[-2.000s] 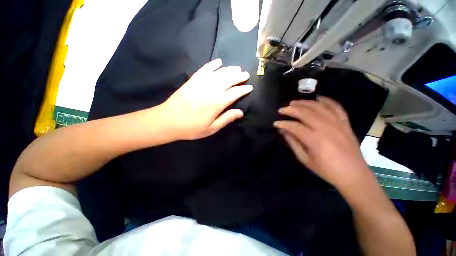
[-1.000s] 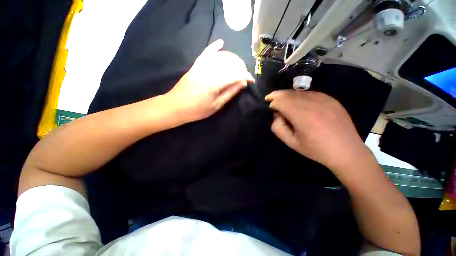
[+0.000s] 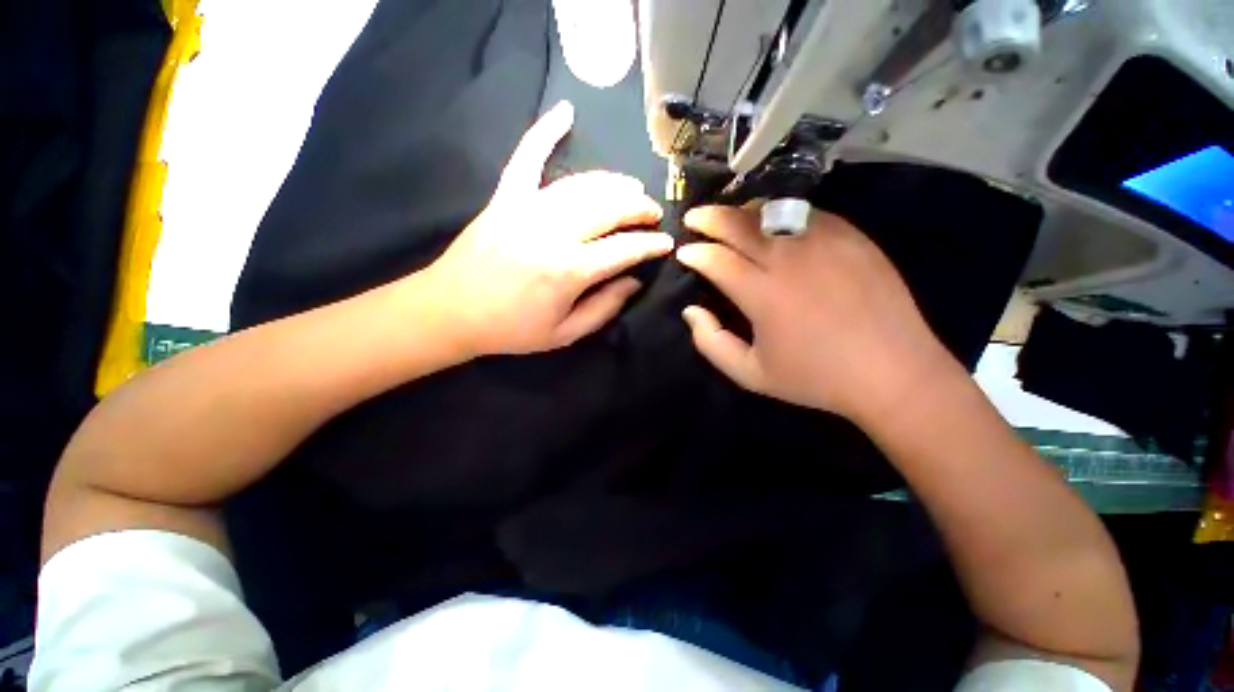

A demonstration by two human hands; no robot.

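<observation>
A large black garment panel (image 3: pixel 393 162) lies over the table, under both hands and down towards the lap. My left hand (image 3: pixel 548 264) lies flat on it, left of and just below the needle area, fingers apart. My right hand (image 3: pixel 792 298) rests on the cloth to the right, fingertips close to the left fingertips. The presser foot and needle (image 3: pixel 677 179) are just above the fingertips; their contact with the cloth is too dark to tell. Neither hand visibly pinches the cloth.
The white sewing machine (image 3: pixel 934 122) with its lit screen (image 3: pixel 1191 189) fills the upper right. A stack of black cut pieces (image 3: pixel 1103 379) lies below it. Green measuring tape (image 3: pixel 1110 466) runs along the front edge. Yellow edge tape (image 3: pixel 135 270) and hanging black cloth (image 3: pixel 68 203) are at left.
My right hand has moved left and its bent fingers have spread. My left fingers have opened from a bunched pose onto the cloth. The whole view has shifted slightly.
</observation>
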